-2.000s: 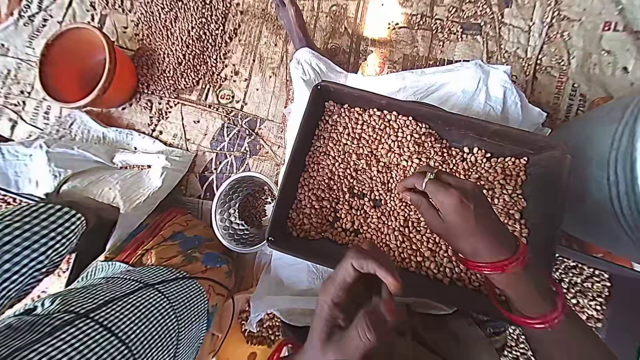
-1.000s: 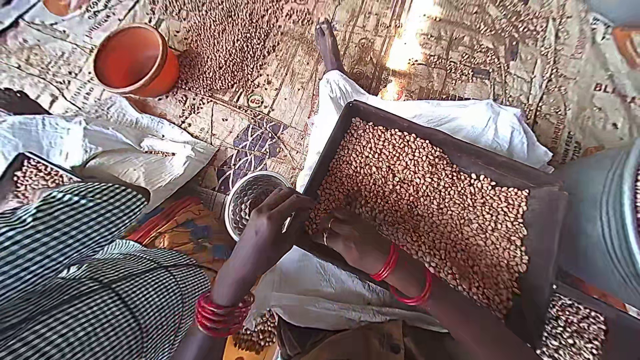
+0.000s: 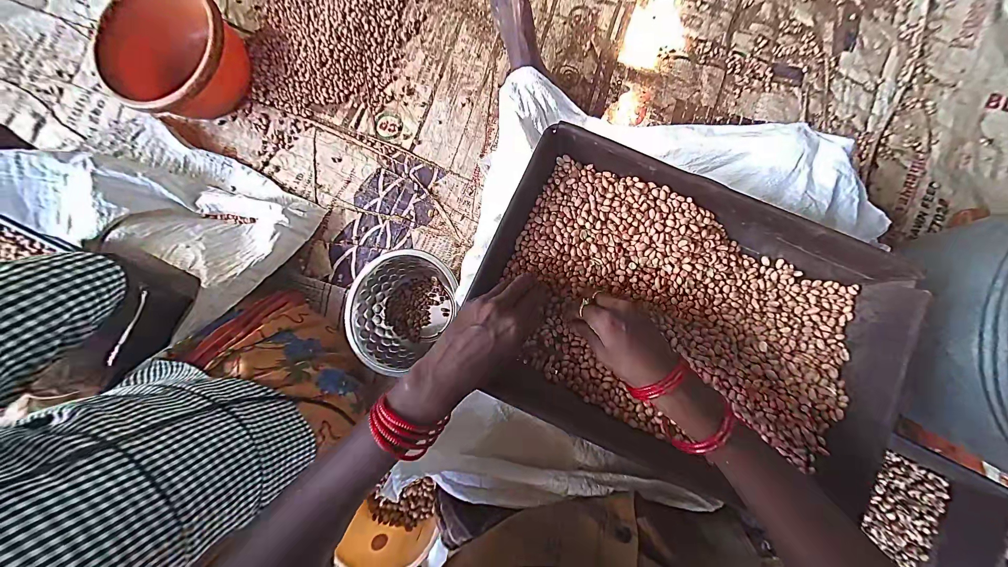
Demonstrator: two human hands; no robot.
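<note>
A dark rectangular tray (image 3: 882, 346) holds a layer of reddish-brown nuts or beans (image 3: 677, 252) and rests on white cloth (image 3: 756, 161). My left hand (image 3: 496, 327) reaches over the tray's left side, fingertips down at the nuts; whether it pinches any is hidden. To its right, my right hand (image 3: 622, 331), with a ring, touches the nuts with its fingers bent; its grip is unclear. Red bangles circle both wrists. Just left of the tray stands a dimpled metal bowl (image 3: 366, 331) with some small dark pieces inside.
An orange-red bucket (image 3: 228, 75) stands at upper left beside nuts spread on printed sacking (image 3: 441, 102). A grey metal container (image 3: 957, 315) is at right, above another tray of mottled nuts (image 3: 906, 504). A person in checked cloth (image 3: 197, 457) sits at left. A yellow container (image 3: 386, 539) is below.
My left hand has moved from beside the metal bowl's rim onto the nuts in the tray. Two seconds ago my right hand was farther right over the nuts.
</note>
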